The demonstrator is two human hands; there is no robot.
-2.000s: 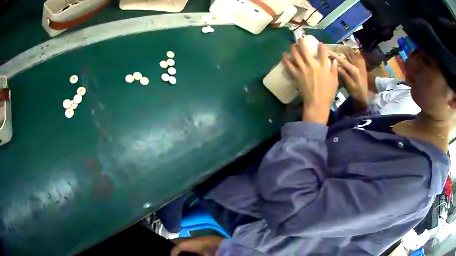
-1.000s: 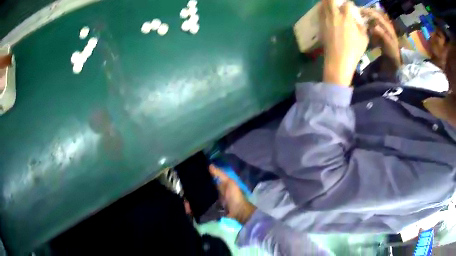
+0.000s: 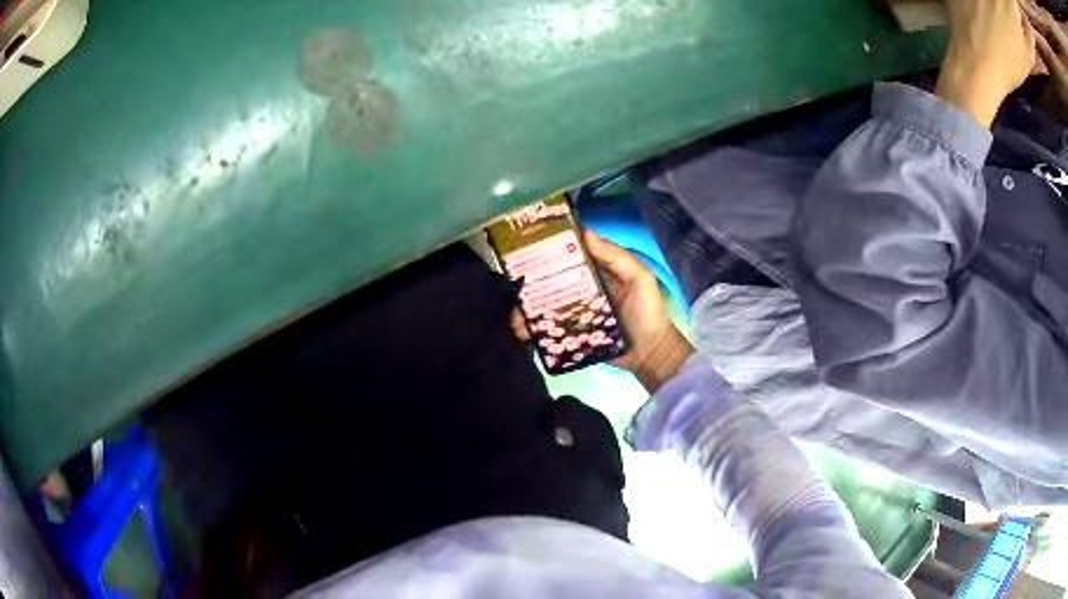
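My right hand (image 3: 644,310) holds a dark slim smartphone (image 3: 560,287) below the bench edge. The phone is tilted, and its lit screen shows pale pink panels and small images. My fingers are at its right edge, and a fingertip shows at its left edge. My left hand is not in view. Part of a cream housing (image 3: 35,41) shows at the top left, cut off by the picture's edge.
The glossy green bench (image 3: 234,222) curves across the top, above my black clothing (image 3: 387,433). Another person in a grey-blue sleeve (image 3: 902,257) sits at the right, hands at the top right corner. A blue stool (image 3: 123,515) is at lower left.
The view has tilted down, so the white discs have left the picture. The phone has come clearly into view and its screen, dark a second ago, is now lit.
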